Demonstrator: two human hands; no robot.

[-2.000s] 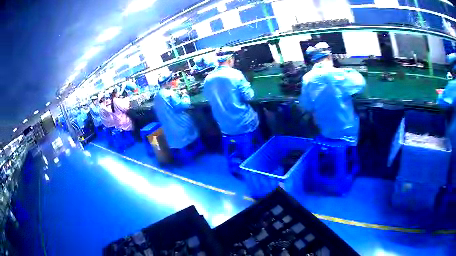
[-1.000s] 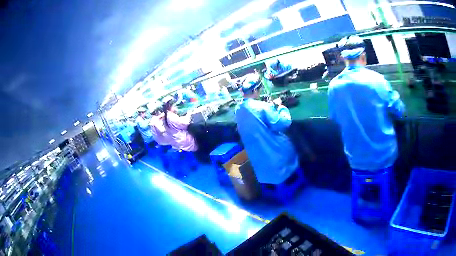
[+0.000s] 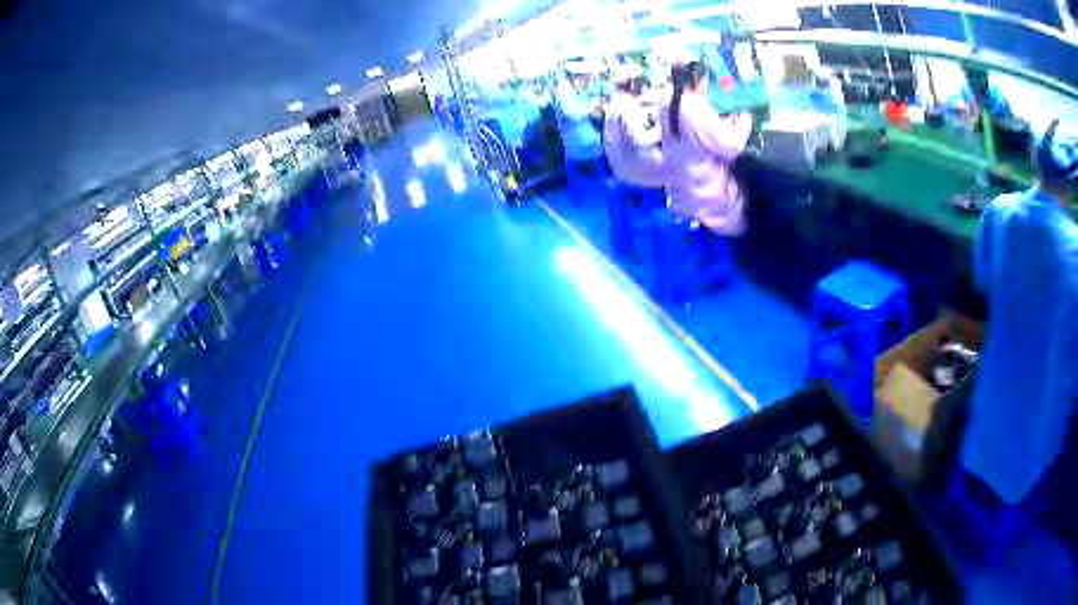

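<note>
Two black component trays lie side by side at the bottom of the view, cut off by the lower edge. The left tray (image 3: 520,428) and the right tray (image 3: 869,449) both hold many small circuit-board units with silver-grey squares. The left tray's upper right part shows bare black. The trays meet or overlap near the middle; which one is on top I cannot tell. Neither of my hands is in the picture.
A glossy blue floor (image 3: 390,343) runs ahead. At right are a blue stool (image 3: 861,290), an open cardboard box (image 3: 904,402), a person in a blue smock (image 3: 1023,343) and a green bench (image 3: 910,177). People in pink sit further on. Another line (image 3: 130,319) is at left.
The view has turned left along the aisle. Much more of both trays shows. The stool and cardboard box appear nearer and further right, and the blue crate has left the picture.
</note>
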